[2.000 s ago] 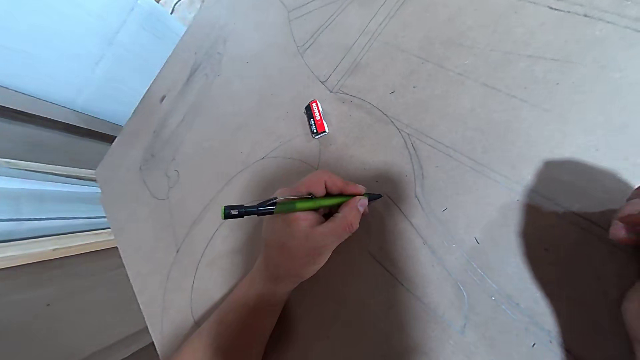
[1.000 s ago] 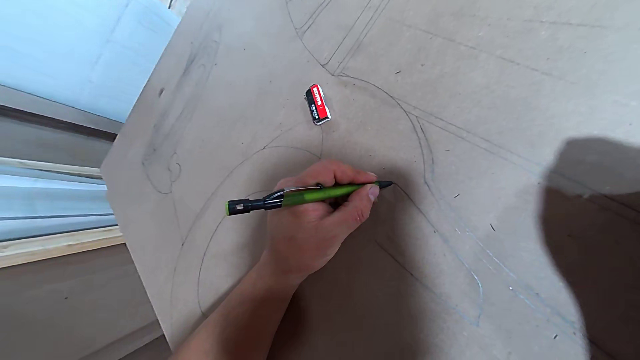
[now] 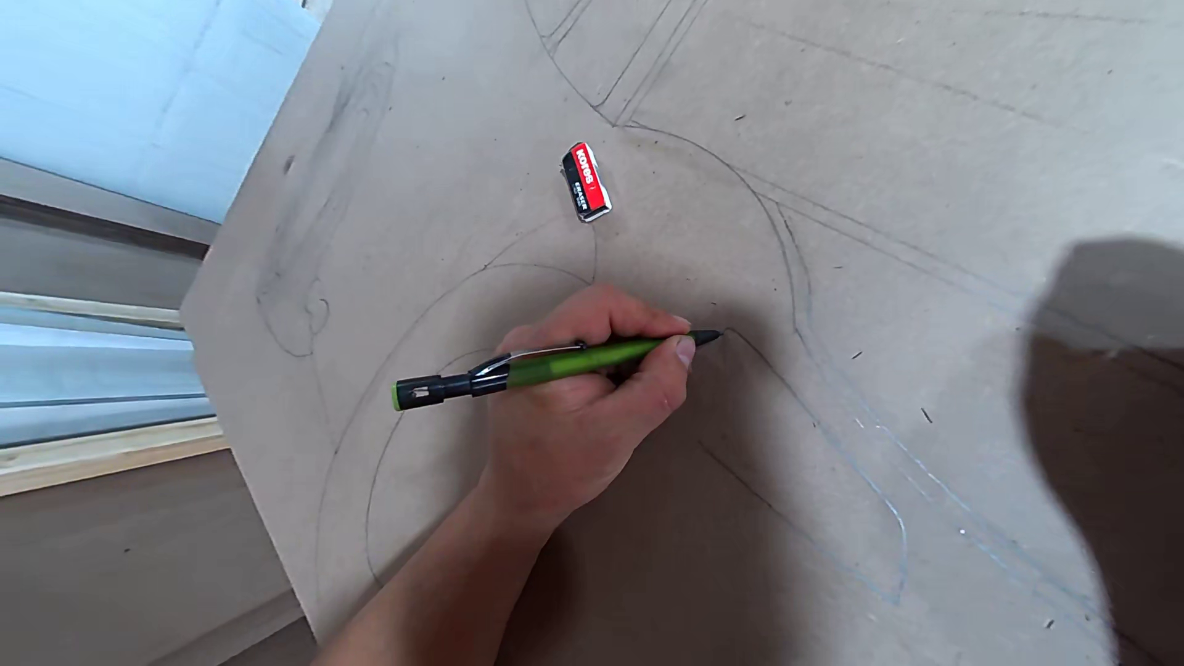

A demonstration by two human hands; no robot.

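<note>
My left hand [image 3: 583, 407] comes in from the bottom left and grips a green and black mechanical pencil [image 3: 592, 361] between thumb and fingers. The pencil lies at a low slant, its black tip pointing right, at the upper end of a curved pencil line on a large brown board [image 3: 444, 166]. Curved and straight lines cover the board. A Kores eraser [image 3: 587, 182] in a red and black sleeve rests on it, above my hand. My right hand is not in view.
The board's angled edge [image 3: 250, 490] runs down the left side. Beyond it are a pale blue-white sheet [image 3: 139, 83] and light wooden strips [image 3: 111, 453]. Dark crumbs dot the board, and a dark shadow falls on its right part.
My right hand, at the right edge two seconds ago, has left view. The pencil stays in my left hand, its tip near the curve's upper end. The eraser has not moved on the board.
</note>
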